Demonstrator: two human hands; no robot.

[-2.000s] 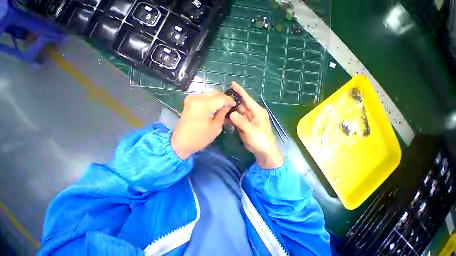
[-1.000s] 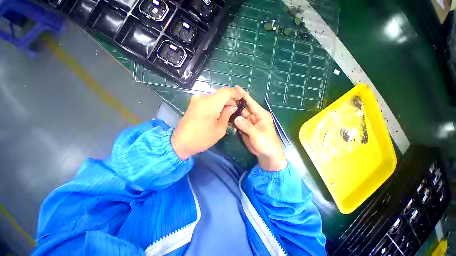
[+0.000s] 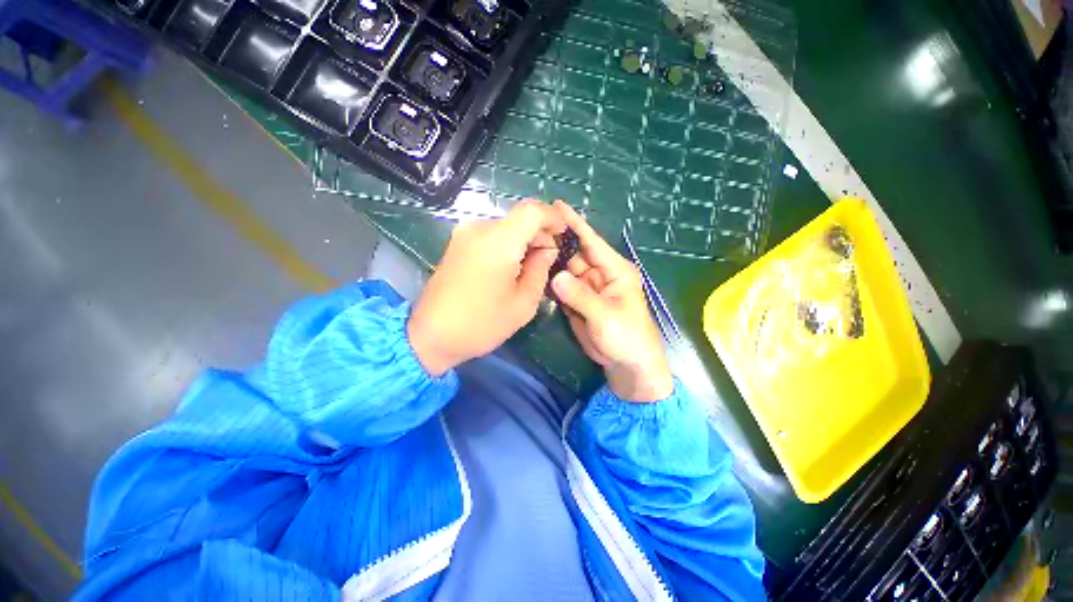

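A small dark watch housing (image 3: 566,249) is held between both hands above the bench edge; fingers cover most of it. My left hand (image 3: 485,282) grips it from the left with thumb and fingertips. My right hand (image 3: 611,312) holds it from the right with thumb and fingers. Any smaller part at the fingertips is too small to tell. Thin silver tweezers (image 3: 654,288) lie on the bench just right of my right hand, partly hidden by it.
A black blister tray (image 3: 318,88) with several housings is at upper left. A clear blister tray (image 3: 706,194) lies flat on the green bench, small round components (image 3: 674,74) at its top. A yellow tray (image 3: 838,429) with loose parts is right; stacked black trays (image 3: 877,523) are lower right. A purple stool (image 3: 71,59) stands upper left.
The view has shifted slightly, moving the trays in the picture. Both hands keep hold of the housing, whose tilt between the fingertips has changed a little.
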